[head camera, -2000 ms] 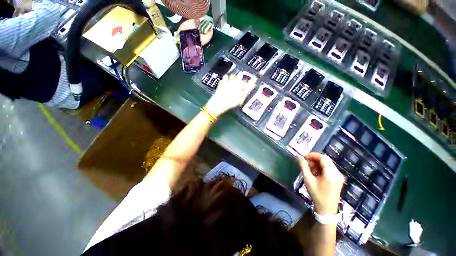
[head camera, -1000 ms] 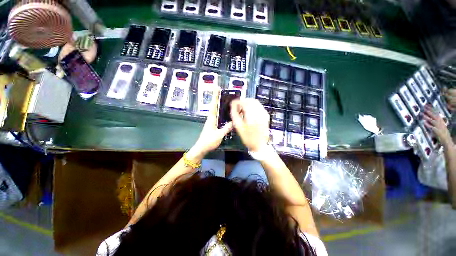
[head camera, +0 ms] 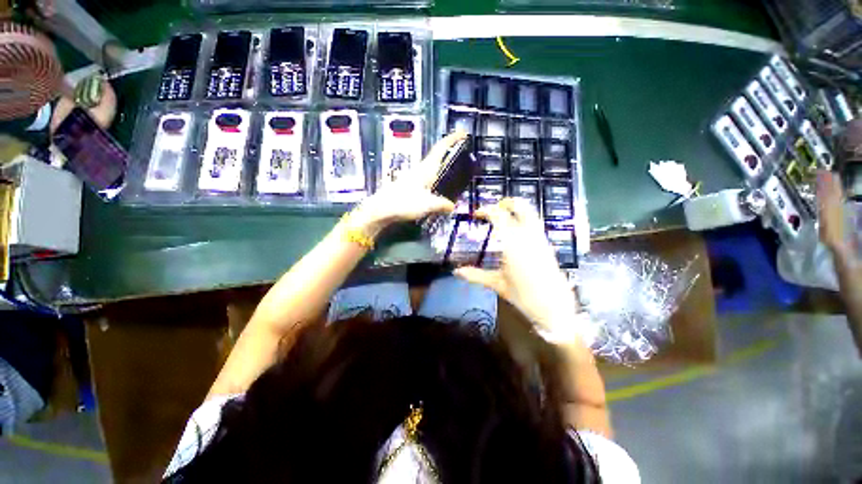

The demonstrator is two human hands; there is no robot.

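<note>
My left hand (head camera: 408, 197) holds a dark keypad phone (head camera: 455, 173), tilted, over the left edge of the lens tray (head camera: 582, 180). My right hand (head camera: 525, 255) is at the near-left pockets of that tray, thumb and fingertips around a dark-edged clear square (head camera: 468, 240). Whether it grips this piece or only touches it is unclear. To the left, the clear phone tray (head camera: 142, 142) holds a back row of phones front up (head camera: 287, 64) and a front row of white phones reverse up (head camera: 283, 153). The held phone hides some lens pockets.
A smartphone (head camera: 90, 151), fan (head camera: 26, 71) and white carton (head camera: 43, 208) stand left. A dark stick-like tool (head camera: 606, 134) and yellow strip (head camera: 508, 52) lie beyond the lens tray. Clear film (head camera: 631, 312) hangs at the near edge. Another person's hand (head camera: 832, 213) is right, beside another phone tray (head camera: 747, 132).
The view has turned and shifted. My left hand has brought the phone from the phone tray's front right to the lens tray. My right hand has left the phone's screen and moved to the near lens pockets.
</note>
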